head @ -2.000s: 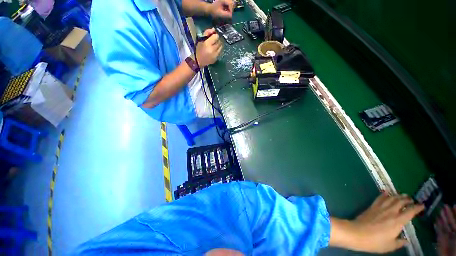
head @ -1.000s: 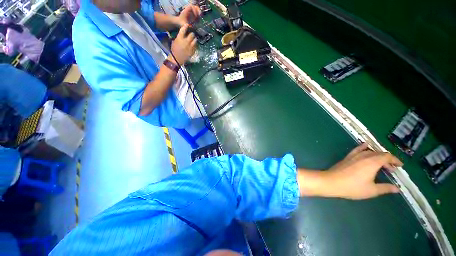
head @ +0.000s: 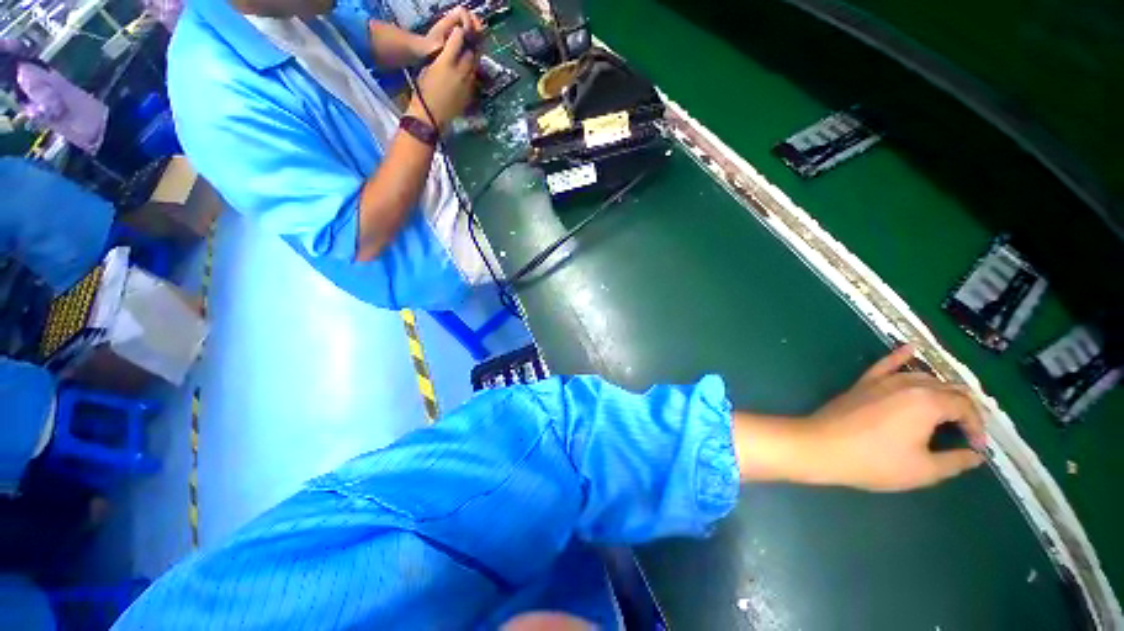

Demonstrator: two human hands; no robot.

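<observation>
My left hand [head: 906,425] reaches palm-down over the rail edge of the green bench. Its thumb and forefinger curl towards each other around a dark gap; whether something small is between them cannot be told. One finger stretches along the pale rail [head: 807,234]. Beyond the rail, open phone units lie on the green conveyor: one [head: 996,293] and another [head: 1075,374] near my hand, and one [head: 828,139] farther up. My hand touches none of them. My right hand is not in view.
A neighbouring worker in a blue smock [head: 290,160] handles something at the bench's far end. Black boxes with yellow and white labels [head: 598,142] stand there with black cables. White bits lie beside them. A dark phone tray [head: 508,367] shows below the bench edge.
The view has shifted. My left hand has drawn back from the phone unit on the conveyor to the rail. My right hand, at the right edge two seconds ago, is out of view.
</observation>
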